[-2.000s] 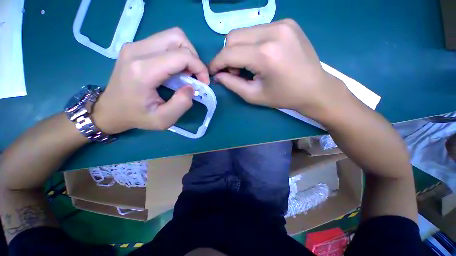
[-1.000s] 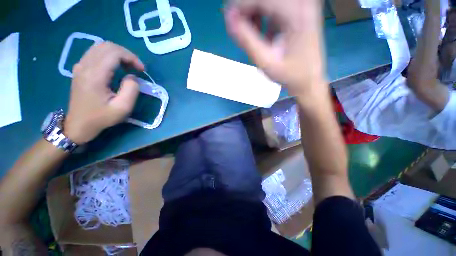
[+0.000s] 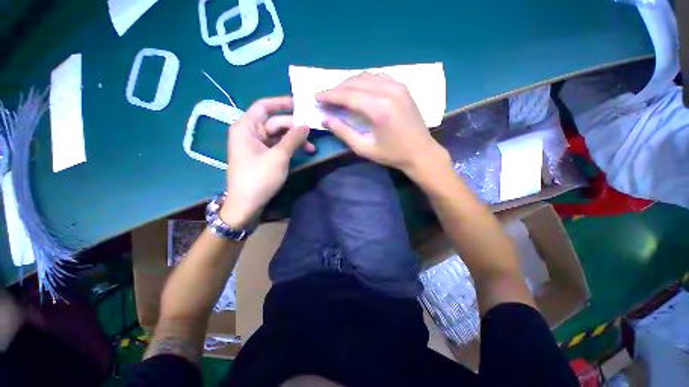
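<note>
A white sheet (image 3: pixel 423 89) lies at the bench's near edge. My left hand (image 3: pixel 261 143) is at its lower left corner, thumb and fingers partly curled; whether it pinches the corner or something tiny is unclear. My right hand (image 3: pixel 378 117) is over the sheet, fingers bent, thumb and index tips near its left part; anything between them is too small to tell. A white plastic frame (image 3: pixel 190 136) lies left of my left hand, its right side partly hidden by that hand. A thin pale wire (image 3: pixel 219 88) sticks up from the frame's upper right.
A loose white frame (image 3: pixel 162 98) lies farther left; two overlapping frames (image 3: pixel 249 57) lie at the back. A wire bundle (image 3: pixel 29 174) and white sheets (image 3: pixel 68 113) are at left. Open cartons (image 3: pixel 555 249) stand below the bench edge. Another person's sleeve (image 3: pixel 642 143) is at right.
My left hand has let go of the frame, which lies on the bench, and moved right to the sheet. My right hand has come down from its raised, blurred position to over the sheet.
</note>
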